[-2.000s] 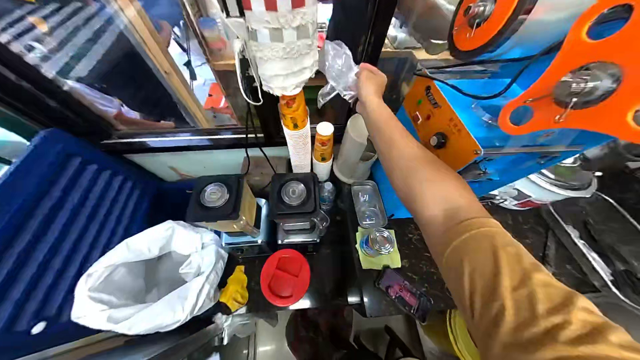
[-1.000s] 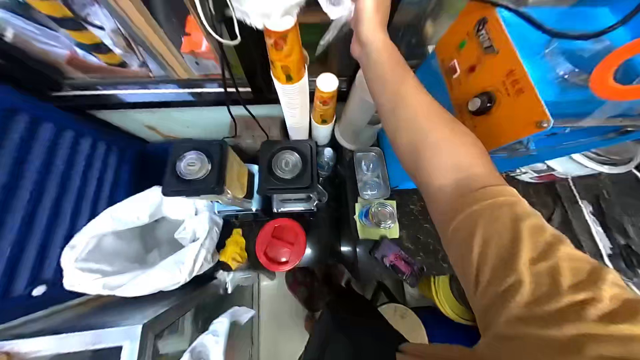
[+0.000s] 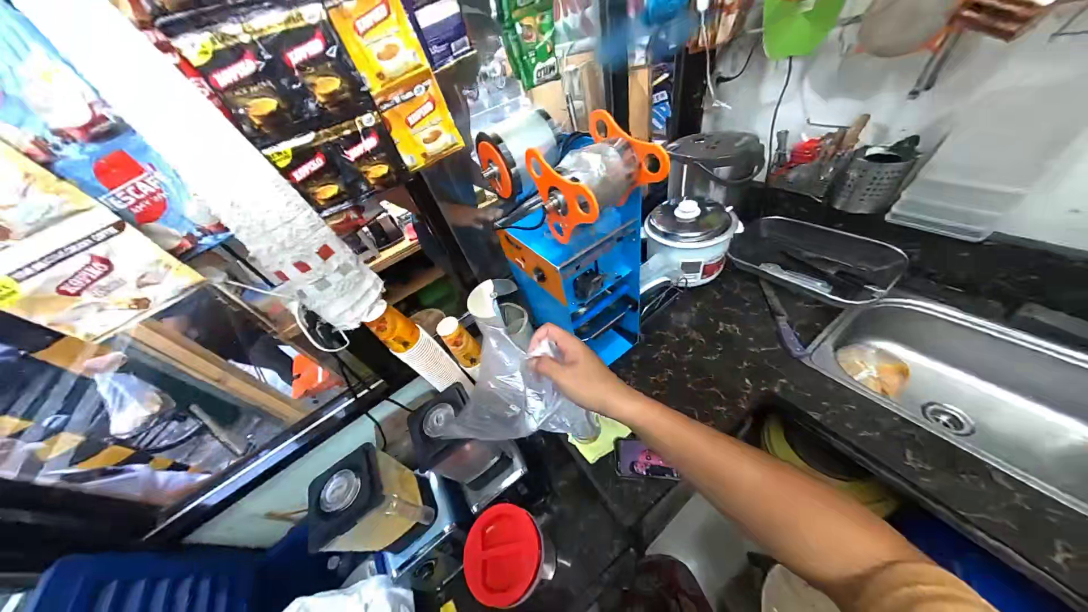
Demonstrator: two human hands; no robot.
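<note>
My right hand (image 3: 574,370) reaches in from the lower right and grips a clear plastic bag (image 3: 510,395) by its top. The bag hangs limp to the left, over the two blenders. The nearer blender (image 3: 370,501) has a dark lid, and the other blender (image 3: 463,433) is partly hidden behind the bag. Close behind the hand stand a whitish cylindrical container (image 3: 486,306) and stacked paper cups (image 3: 433,357). A red-lidded container (image 3: 503,554) is below the bag, and a phone (image 3: 642,459) lies beside a yellow-green cloth (image 3: 605,438). My left hand is out of view.
A blue cup-sealing machine (image 3: 586,272) with orange film holders stands behind the hand. To its right are a white rice cooker (image 3: 690,242), a clear tray (image 3: 816,259) and a steel sink (image 3: 977,382) holding a bagged item. Coffee sachets (image 3: 314,93) hang at upper left.
My right hand has brought the clear plastic bag away from the hanging white roll to above the counter by the blenders. The view has swung right, towards the sink.
</note>
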